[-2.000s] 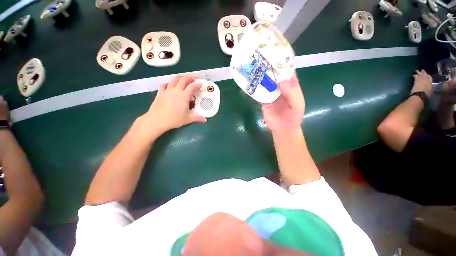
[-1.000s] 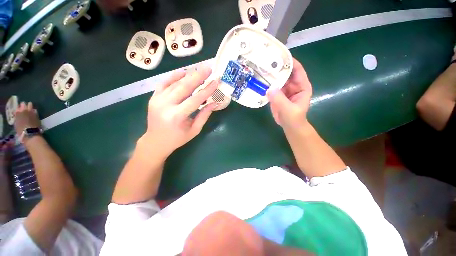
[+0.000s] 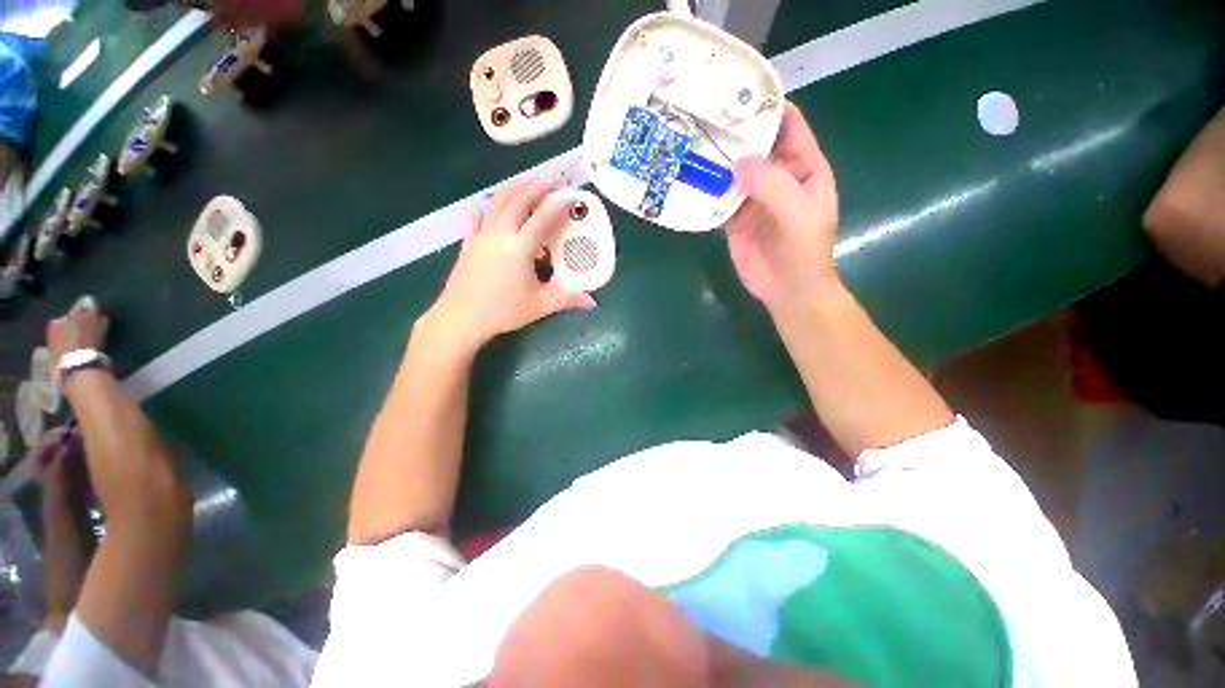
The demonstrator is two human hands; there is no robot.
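Note:
My right hand (image 3: 790,215) holds the cream back shell (image 3: 611,83) by its lower right edge, open side up. Inside it are the blue circuit board (image 3: 650,151), a shiny blue cylinder (image 3: 704,172) and thin lead wires. My left hand (image 3: 503,269) grips a cream front cover (image 3: 583,245) over the green surface, just lower left of the shell. Its slotted grille and one round opening show; its left part is hidden under my fingers. The two pieces lie close together in the view; I cannot tell if they touch.
Cream units lie on the dark green belt beyond the pale rail (image 3: 336,276), one (image 3: 523,89) near the shell and another (image 3: 224,243) to the left. Several raised units stand upper left. A white disc (image 3: 997,113) lies right. Another worker's arm (image 3: 128,470) is left, another's forearm (image 3: 1193,195) right.
The back shell has moved slightly up, and the front cover in my left hand shows more fully. The view has shifted; one of two neighbouring cream units no longer shows beside the other.

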